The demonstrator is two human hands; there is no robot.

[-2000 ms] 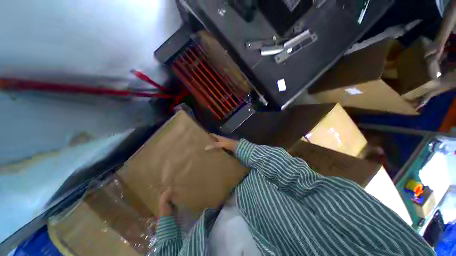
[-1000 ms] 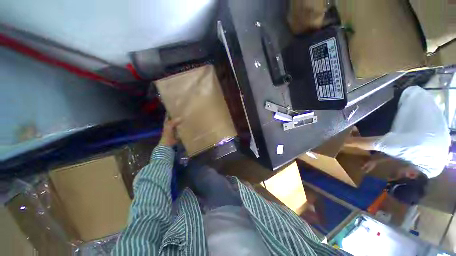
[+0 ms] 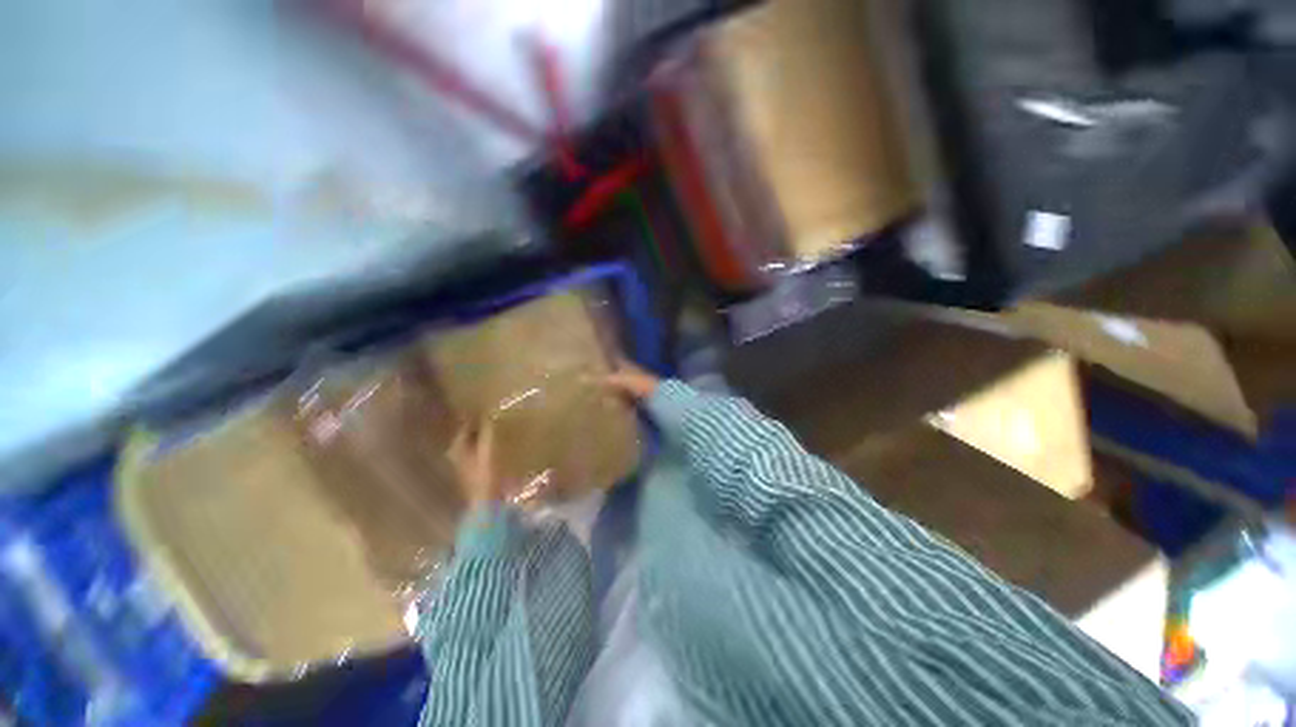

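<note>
The picture is blurred. A film-wrapped carton lies in a blue crate in front of me, its film shiny and creased. My left hand holds its near left side, where film shows around the fingers. My right hand holds its right edge. A second wrapped carton lies to the left, with loose film between the two. Another carton sits at the red-barred opening of the dark machine.
The machine's dark top is at upper right. Large brown cartons stand close on my right. Red bars run beside the pale wall. The blue crate's rim shows beyond the held carton.
My left hand has let go of the carton at the machine opening and moved back to one in the crate. My right hand has come into view on that carton. The view has turned.
</note>
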